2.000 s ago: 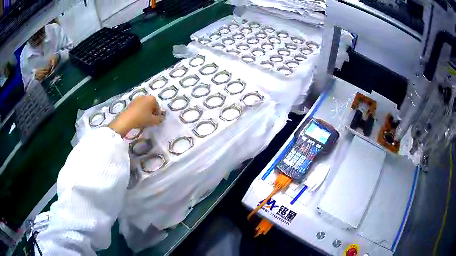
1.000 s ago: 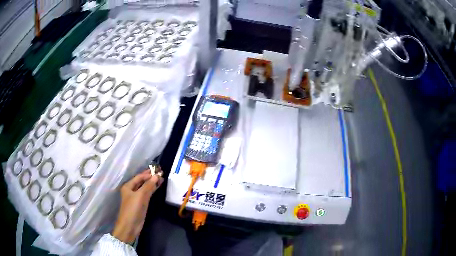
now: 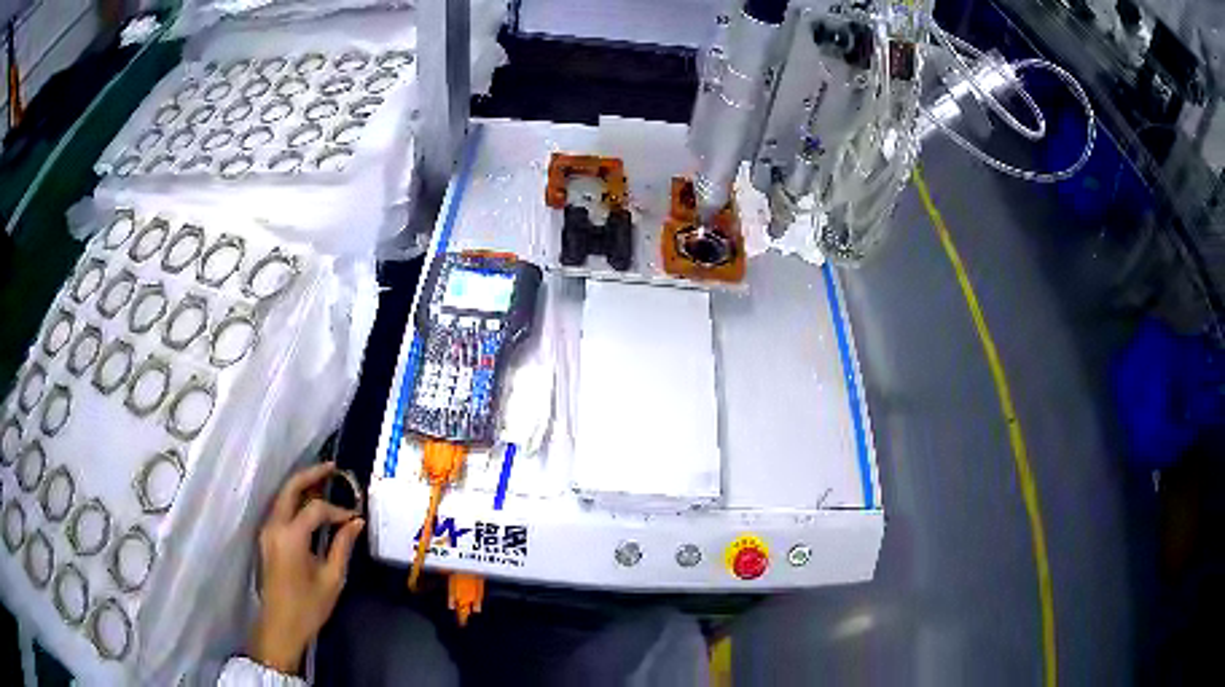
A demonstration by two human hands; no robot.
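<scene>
My left hand (image 3: pixel 298 570), bare with a white sleeve, is at the lower left between the ring tray and the machine. It pinches a thin metal ring part (image 3: pixel 347 491) between thumb and fingertips, beside the machine's front left corner. My right hand is not in view. On the machine bed stand two orange-brown fixtures. The left fixture (image 3: pixel 587 168) has black blocks (image 3: pixel 597 239) in front of it. The right fixture (image 3: pixel 723 255) has a round dark opening with a ring-shaped rim, under the silver machine head (image 3: pixel 732 101).
Foam trays of rings (image 3: pixel 121 436) lie left, with another tray (image 3: pixel 255 114) behind. A teach pendant (image 3: pixel 468 349) rests on the bed's left side, beside a white cover plate (image 3: pixel 648 389). A red emergency stop (image 3: pixel 748 558) is on the front panel. Clear tubes (image 3: pixel 1075 128) loop upper right.
The view has swung right from the trays to the machine. My left hand has left the near tray and now holds a ring part by the machine's corner.
</scene>
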